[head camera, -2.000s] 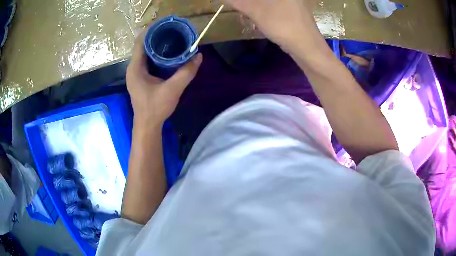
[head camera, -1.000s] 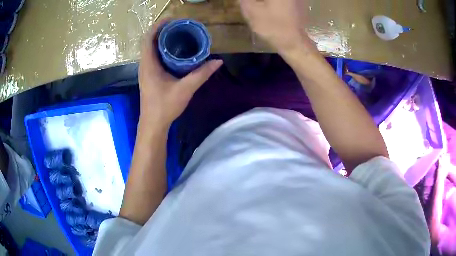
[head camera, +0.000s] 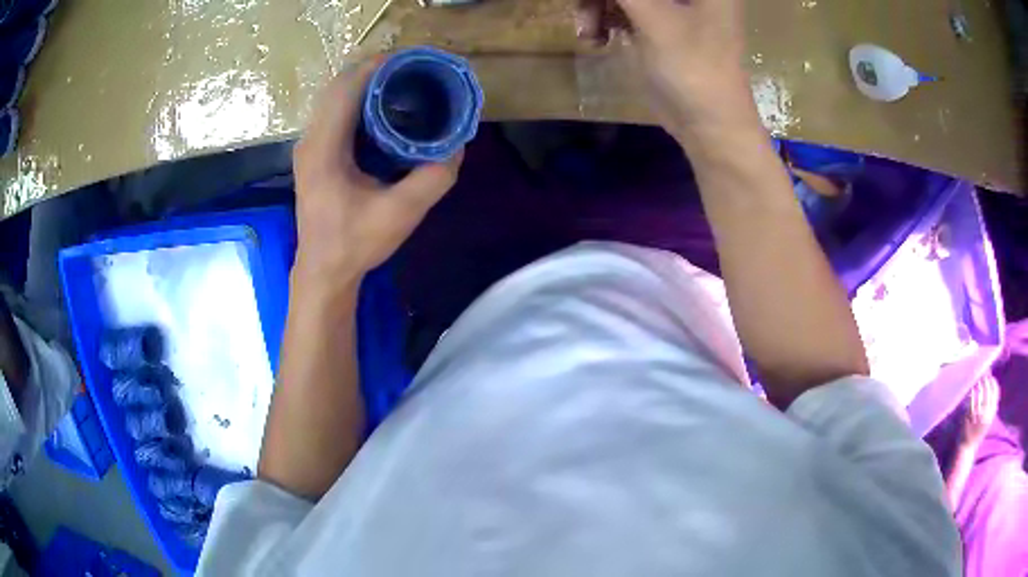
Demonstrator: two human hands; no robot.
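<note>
A blue fabric tube (head camera: 419, 107) stands upright in my left hand (head camera: 359, 186), its round opening facing up, at the table's front edge. My left fingers and thumb wrap around its side. My right hand (head camera: 665, 34) is over the table to the right of the tube, cut off by the top edge of the picture. Its fingers are bent, and I cannot tell whether they hold anything. No stick touches the tube rim.
A white glue bottle (head camera: 882, 73) lies on the tan table (head camera: 519, 99) at right. A pale stick (head camera: 372, 23) lies at the top. A blue left bin (head camera: 180, 242) holds several blue tubes. A purple-looking right bin (head camera: 983, 265) and another person's hand (head camera: 978, 408) are at right.
My right hand has moved away from the tube, and the applicator stick no longer touches the rim. My left hand still holds the tube, which now appears slightly further right.
</note>
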